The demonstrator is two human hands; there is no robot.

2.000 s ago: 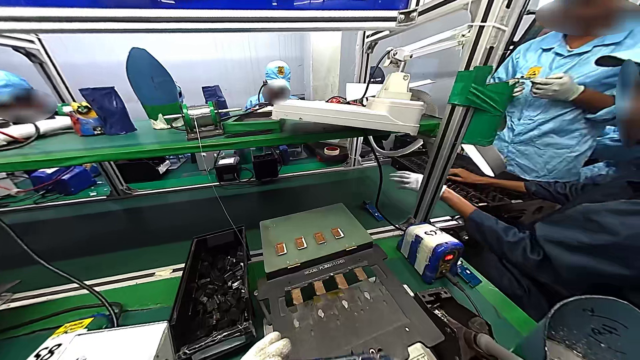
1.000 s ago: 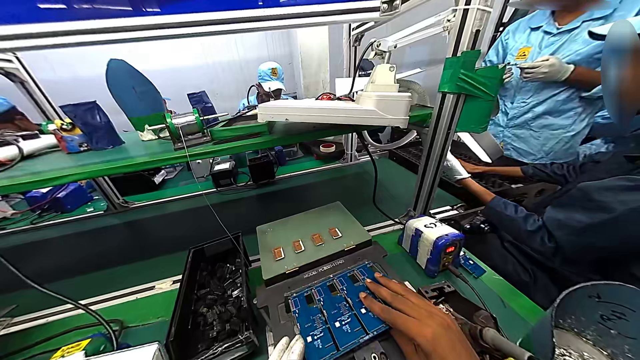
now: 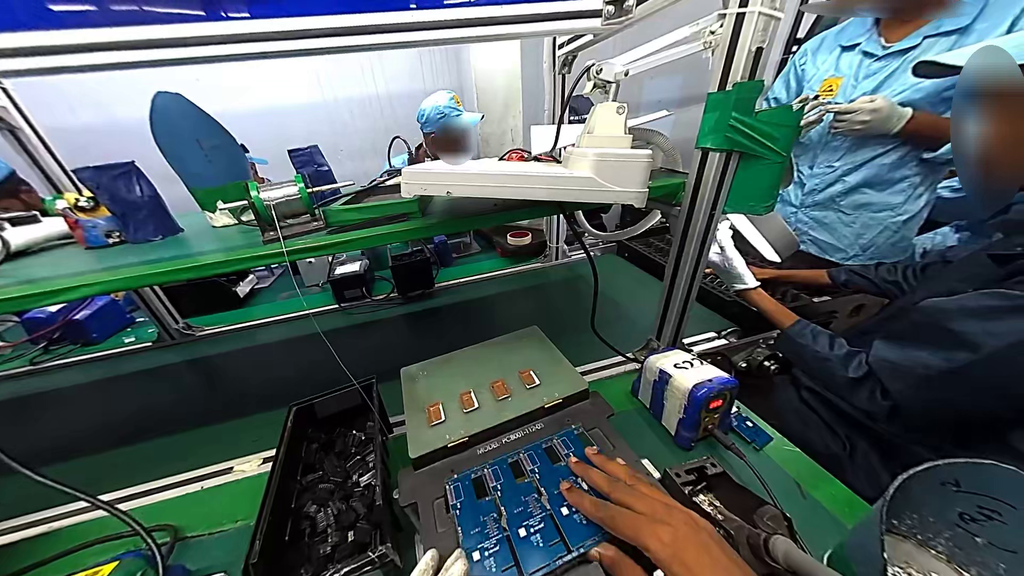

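A panel of blue circuit boards (image 3: 520,500) lies in a dark fixture (image 3: 432,488) at the bottom centre. My right hand (image 3: 640,512), bare, rests flat on the panel's right part with its fingers spread. Of my left hand (image 3: 440,563), only gloved fingertips show at the bottom edge, by the panel's lower left corner; its grip is hidden. Behind the panel, the fixture's green-grey lid (image 3: 496,352) stands raised and carries several copper-coloured pads (image 3: 500,390).
A black bin (image 3: 280,480) of small black parts stands at left. To the right are a blue soldering station (image 3: 688,396), an iron holder (image 3: 720,504) and a metal-coloured container (image 3: 952,520). A solder spool (image 3: 284,200) sits on the shelf. Two co-workers are at right, another behind.
Two seconds ago the fixture held no blue panel; the panel has since come to lie in it. My right hand has come into view over it.
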